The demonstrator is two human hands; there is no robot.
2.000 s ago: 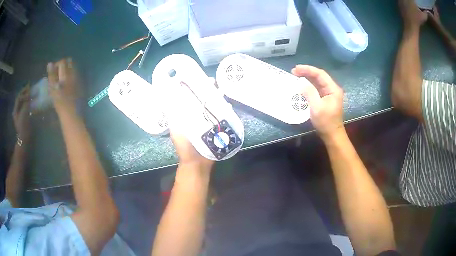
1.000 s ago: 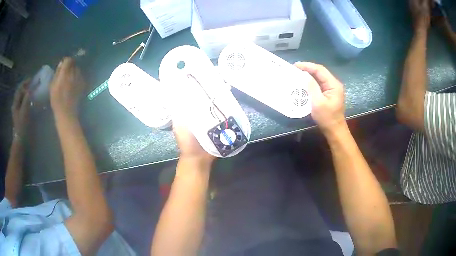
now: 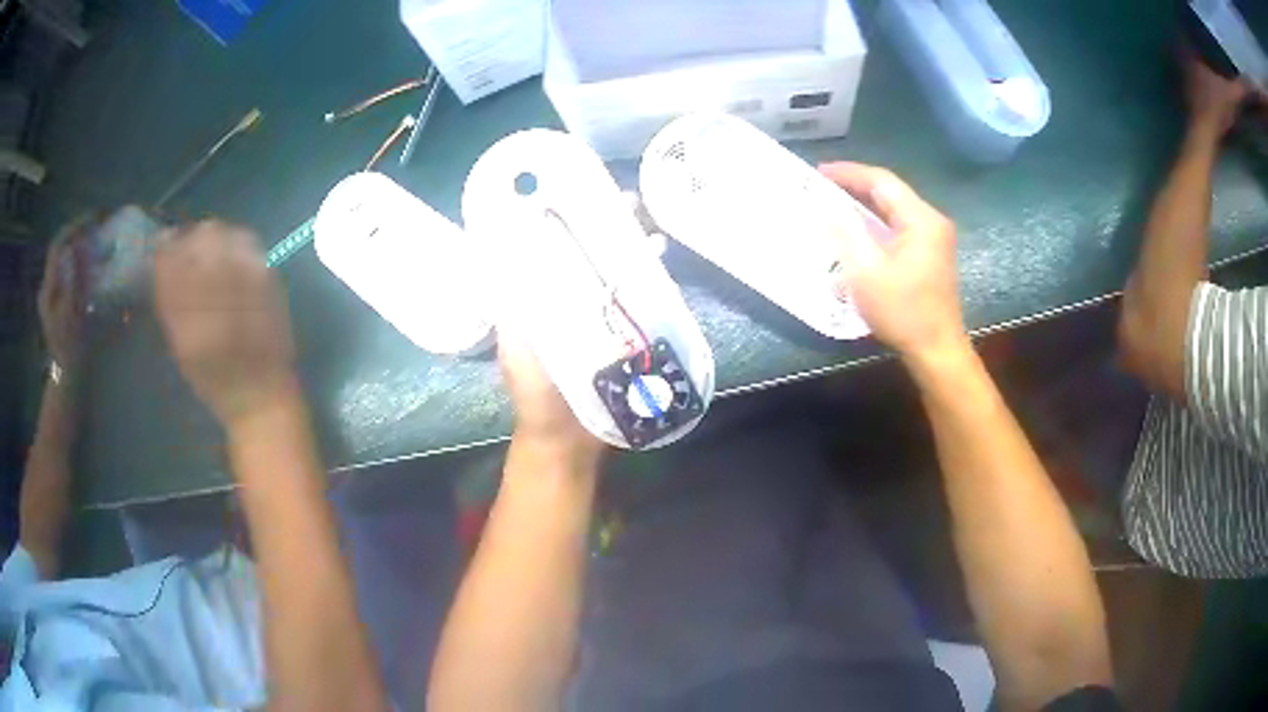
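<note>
My left hand (image 3: 542, 403) holds a white oval fan mounting plate (image 3: 535, 257) from below, with most fingers hidden under it. A square black fan (image 3: 649, 395) sits at its near end, a round hole at the far end, and thin red and dark fan leads (image 3: 612, 288) run along it. My right hand (image 3: 901, 264) grips the near right end of a white vented cover plate (image 3: 758, 209), whose far end points up and left. Another white oval cover (image 3: 403, 264) lies left of the fan plate.
White cartons (image 3: 709, 91) stand at the back, with a translucent housing (image 3: 966, 77) to their right. A green strip board (image 3: 289, 244) and orange-brown wires (image 3: 376, 100) lie left. A neighbour's hands (image 3: 223, 299) work at the left. Another person's arm (image 3: 1168, 251) rests at the right.
The fan plate and the vented cover have shifted slightly right in the view, still held. The cover's near grille is now more hidden by my right hand. The left neighbour's hand has moved and looks blurred.
</note>
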